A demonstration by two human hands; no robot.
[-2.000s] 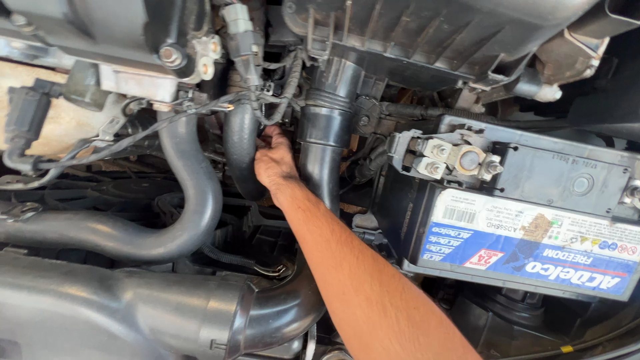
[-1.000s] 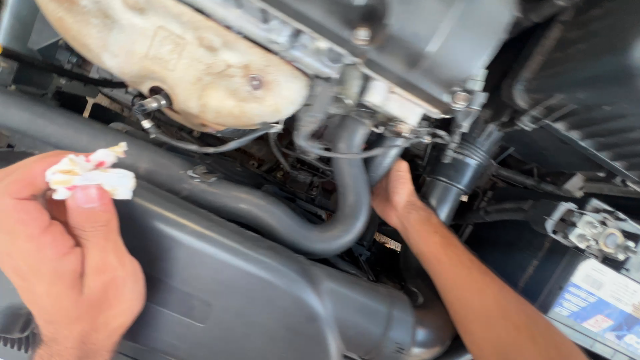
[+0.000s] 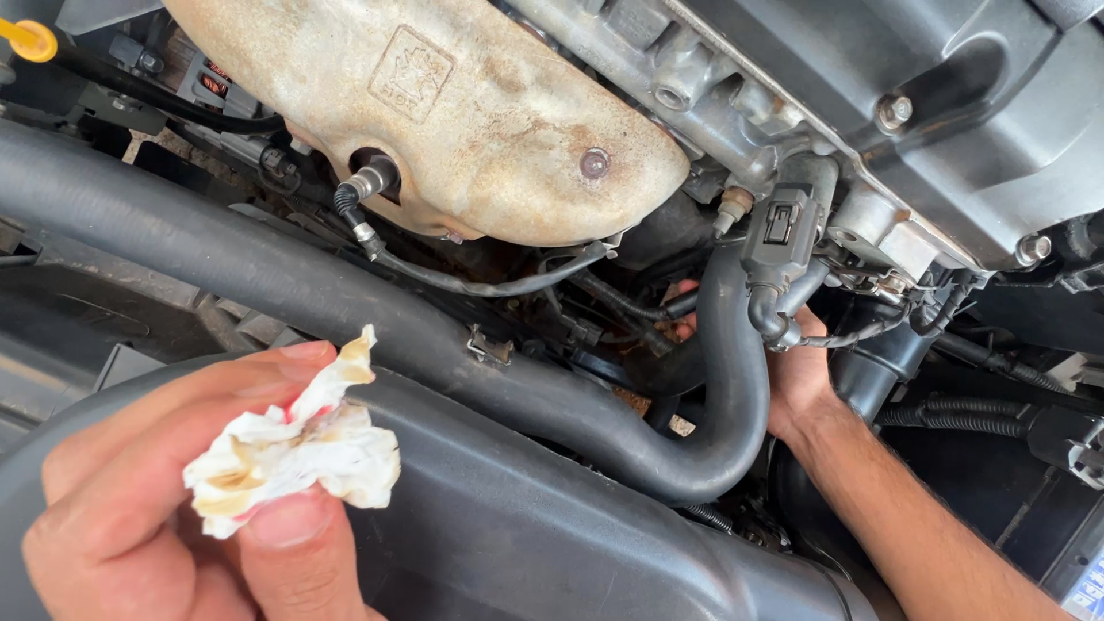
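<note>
At the lower left my left hand (image 3: 198,509) pinches a crumpled white paper tissue (image 3: 293,461) with yellow-brown and red stains between thumb and fingers. On the right, my right hand (image 3: 798,371) reaches down behind the bend of a black rubber radiator hose (image 3: 733,371). Its fingertips show on the hose's far side, near a thin black hose; whether they grip anything is hidden. An electrical connector (image 3: 782,226) with a black boot sits just above that hand. The long part of the radiator hose runs behind the tissue toward the upper left.
A stained metal exhaust heat shield (image 3: 500,129) with an oxygen sensor (image 3: 373,177) fills the top middle. The engine's valve cover (image 3: 975,112) is at upper right. A black plastic duct (image 3: 535,517) crosses below. A yellow dipstick handle (image 3: 33,40) and a battery's edge (image 3: 1091,573) lie at the borders.
The view has swung left and moved closer. My left hand with the tissue, absent two seconds ago, has come into view and moved right since one second ago. My right hand stays behind the hoses.
</note>
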